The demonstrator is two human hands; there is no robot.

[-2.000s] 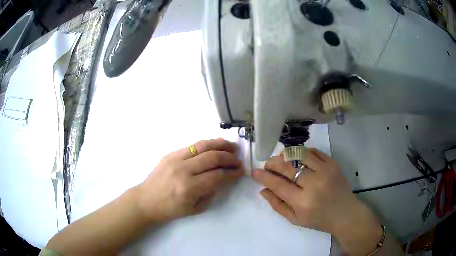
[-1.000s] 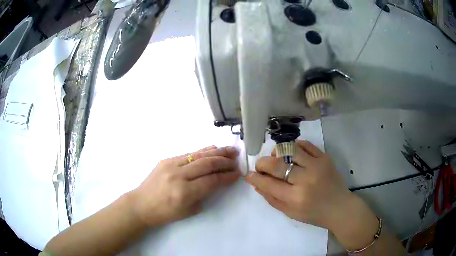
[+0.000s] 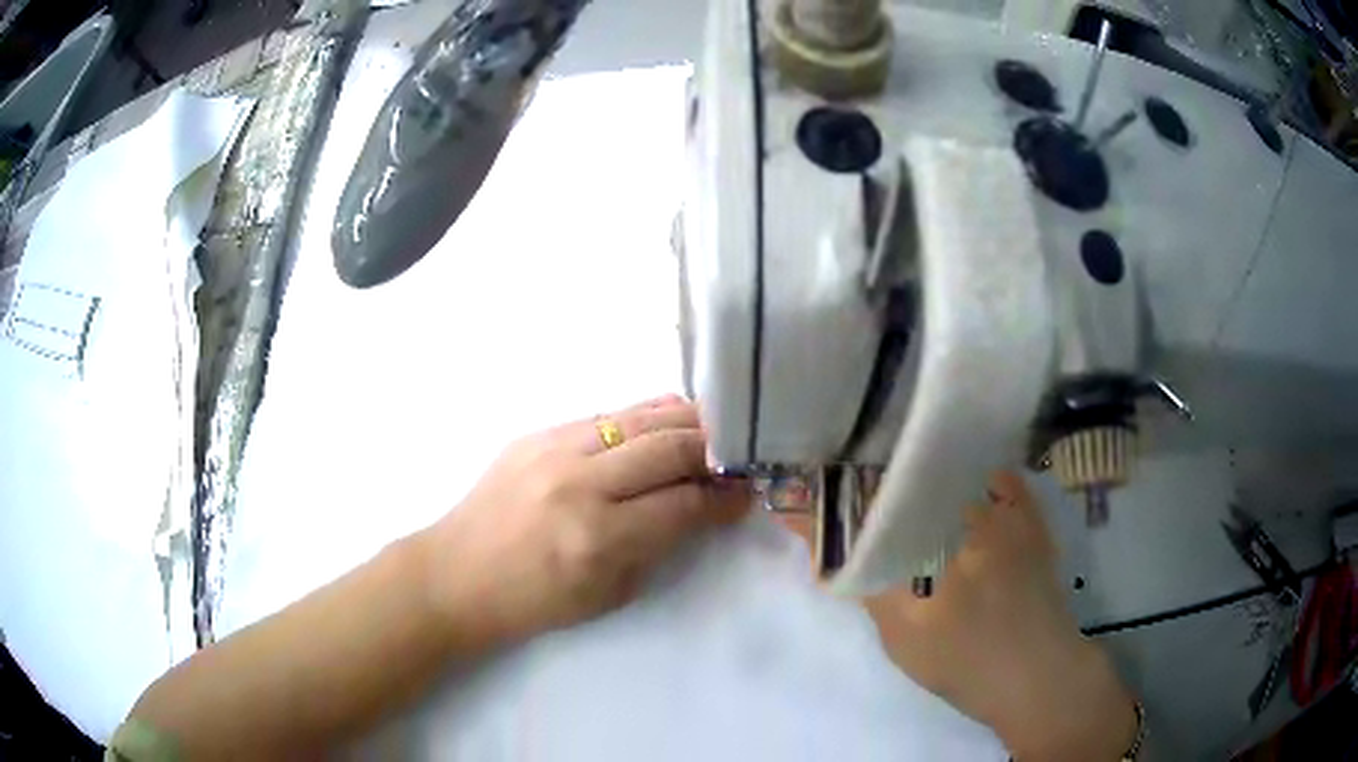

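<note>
A large white cloth panel (image 3: 447, 343) lies under the machine head. My left hand (image 3: 574, 529), with a yellow ring, lies palm down on it. Its fingers are close together and hold the cloth at the left of the presser foot area; the fingertips are partly hidden at the head's lower edge. My right hand (image 3: 968, 618) is on the cloth at the right, with its fingers largely hidden behind the off-white sewing machine head (image 3: 804, 298). The needle and the seam line cannot be made out.
White layered panels (image 3: 104, 447) with a small marked rectangle lie at left, beside a plastic-wrapped edge (image 3: 246, 328). A grey oval lamp-like part (image 3: 425, 164) hangs left of the head. Dark snips (image 3: 1263, 554) and red-handled scissors (image 3: 1323, 633) lie at right.
The view has shifted, so the machine head appears larger and farther right and covers more of my right hand. Both hands stay on the cloth, with my left fingertips closer to the head.
</note>
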